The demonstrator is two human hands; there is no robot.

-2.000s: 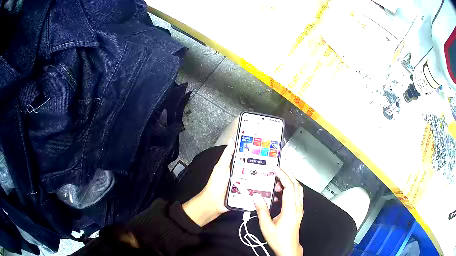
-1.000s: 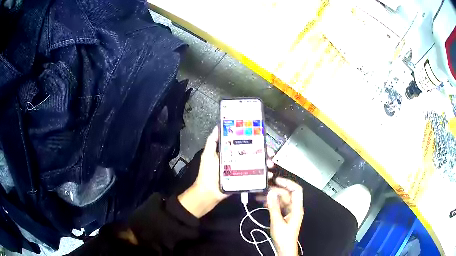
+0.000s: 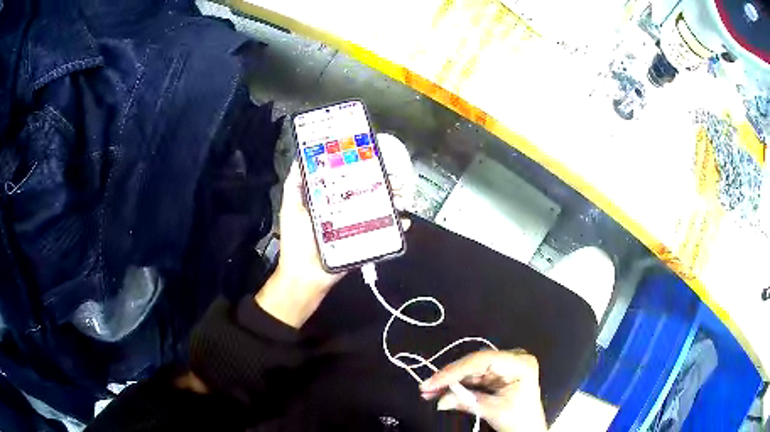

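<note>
The smartphone [image 3: 350, 186] has a lit screen with colourful tiles and is held upright and slightly tilted above the lap. My left hand [image 3: 300, 245] grips it from behind and along its left side, with fingertips at its right edge. The white charging cable [image 3: 422, 321] is plugged into the phone's bottom end and loops down over the dark-clothed lap. My right hand [image 3: 490, 388] is at the bottom of the view, with thumb and fingers pinched on the cable.
A large heap of dark denim garments [image 3: 127, 169] fills the left. The yellow-edged white bench [image 3: 540, 67] curves across the upper right, bearing small silver metal pieces [image 3: 726, 160] and part of a machine [image 3: 751, 21]. A blue bin [image 3: 650, 337] with cloth inside stands lower right.
The phone and my left hand have moved left and up. My right hand has left the phone's side, moved down and right, and taken hold of the cable. The view has shifted.
</note>
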